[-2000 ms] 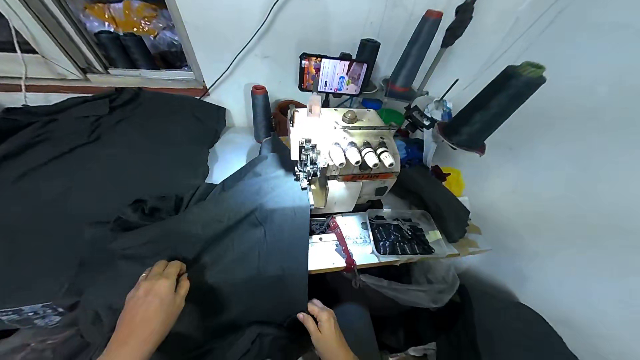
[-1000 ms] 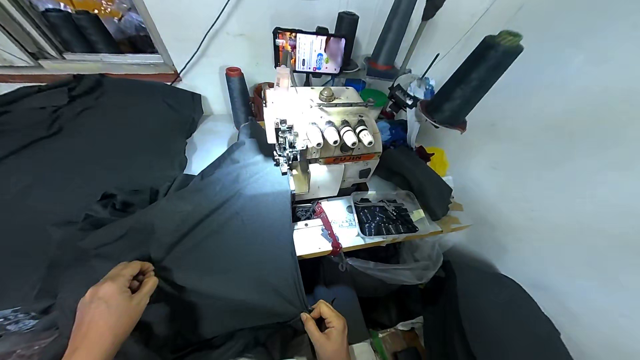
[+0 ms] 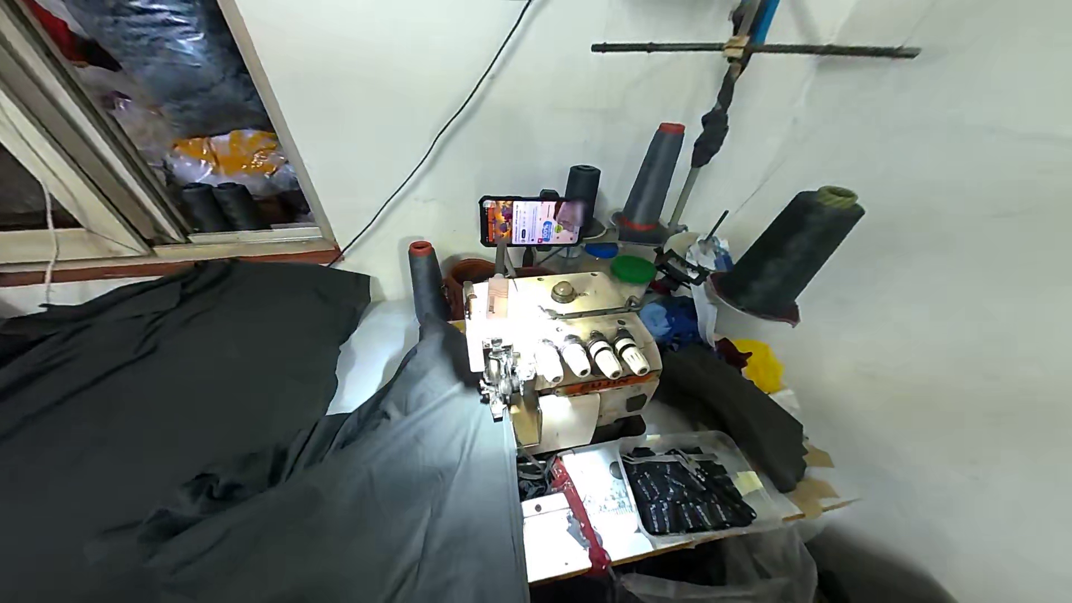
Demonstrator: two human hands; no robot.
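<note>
Neither my left hand nor my right hand shows at this moment. A dark grey cloth [image 3: 419, 502] stretches from the lower left up to the presser foot area [image 3: 501, 377] of a white overlock sewing machine [image 3: 569, 335], its right edge running down beside the machine bed. More dark fabric [image 3: 167, 360] lies spread and rumpled at the left. The machine's lamp lights the needle area brightly. Whether the cloth lies under the foot cannot be made out.
A clear plastic tray [image 3: 754, 494] of small black pieces sits right of the machine, near a red strap [image 3: 578, 511]. Behind stand a phone [image 3: 532, 222] and thread cones [image 3: 651, 180]. A large dark cone [image 3: 791, 251] leans at the right. A window [image 3: 276, 134] is upper left.
Both hands, which were on the cloth's lower part in the earlier frames, are out of view. The view has tilted up, showing more wall and window.
</note>
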